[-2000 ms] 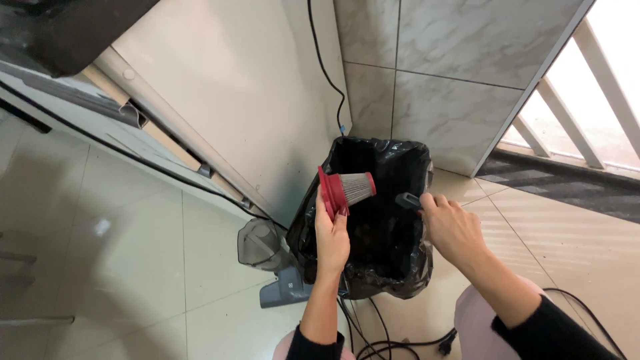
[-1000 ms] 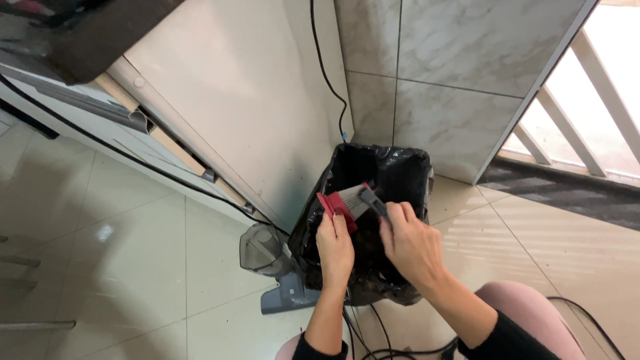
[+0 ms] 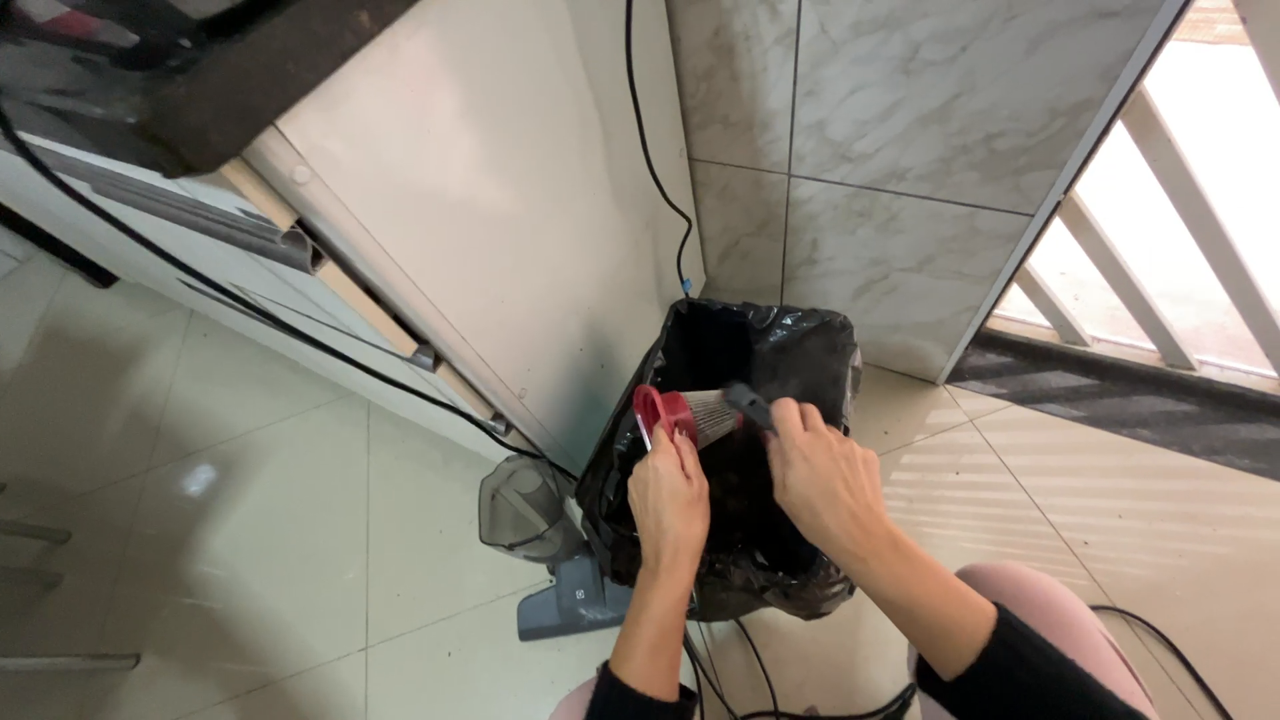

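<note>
My left hand [image 3: 670, 505] grips the red rim of a pleated vacuum filter [image 3: 710, 415], which lies sideways over a bin lined with a black plastic bag [image 3: 835, 335]. In my right hand [image 3: 825, 480] is a small dark grey tool, seemingly a brush [image 3: 747, 404], its head at the narrow end of the filter. Whether the two touch is hard to tell. Left of the bin, a translucent vacuum dust cup [image 3: 522, 510] rests near a grey vacuum floor head [image 3: 575, 600].
A white cabinet side panel [image 3: 450, 190] stands left of the bin, and a marbled tile wall [image 3: 900, 130] behind it. A black cord [image 3: 250, 308] runs along the cabinet front. More cables [image 3: 760, 660] lie on the floor by my knees. White railing bars [image 3: 1130, 250] are at the right.
The tool in my right hand was apart from the filter two seconds ago, then came against it. The filter's pleated end has tilted and turned between frames while my left hand kept its hold.
</note>
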